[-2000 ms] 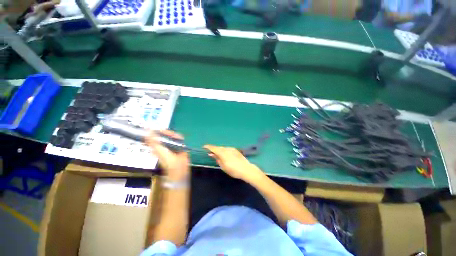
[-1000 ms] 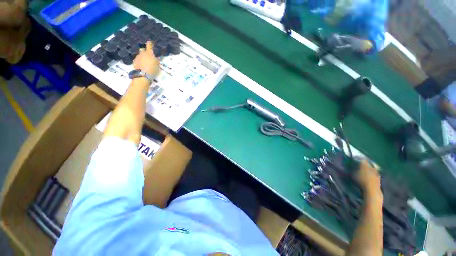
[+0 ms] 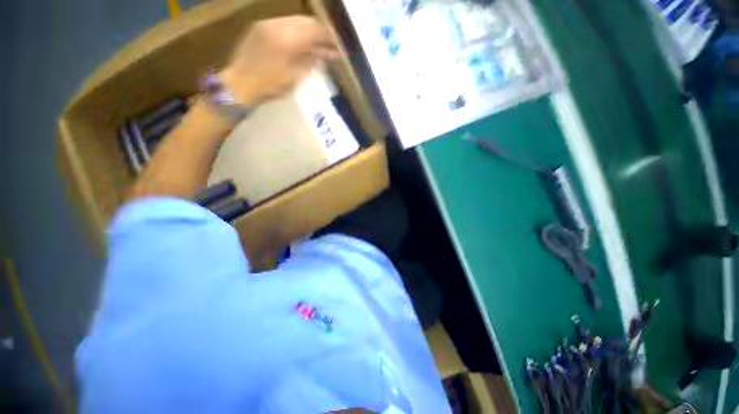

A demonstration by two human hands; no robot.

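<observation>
My left hand (image 3: 284, 52), blurred, is over the open brown carton (image 3: 332, 198) beside the bench. Its fingers are near the white label of the cardboard divider (image 3: 259, 154); whether they hold anything is unclear. Dark grey handle tubes (image 3: 217, 194) lie in the carton beside the divider. On the green bench a grey handle tube (image 3: 571, 206) lies with a lead out of one end and a bundled grey power cord (image 3: 567, 251) at the other. My right hand cannot be made out.
The white printed sheet (image 3: 454, 69) lies at the bench's upper end. A pile of power cords (image 3: 579, 376) is at the bottom right, with thin tips upward. Dark dryer bodies (image 3: 713, 241) stand on the green conveyor. Another carton (image 3: 490, 392) is at the bottom edge.
The view has turned toward the carton. My left hand has left the black caps and moved over the carton. My right hand, earlier at the cord pile, no longer shows clearly.
</observation>
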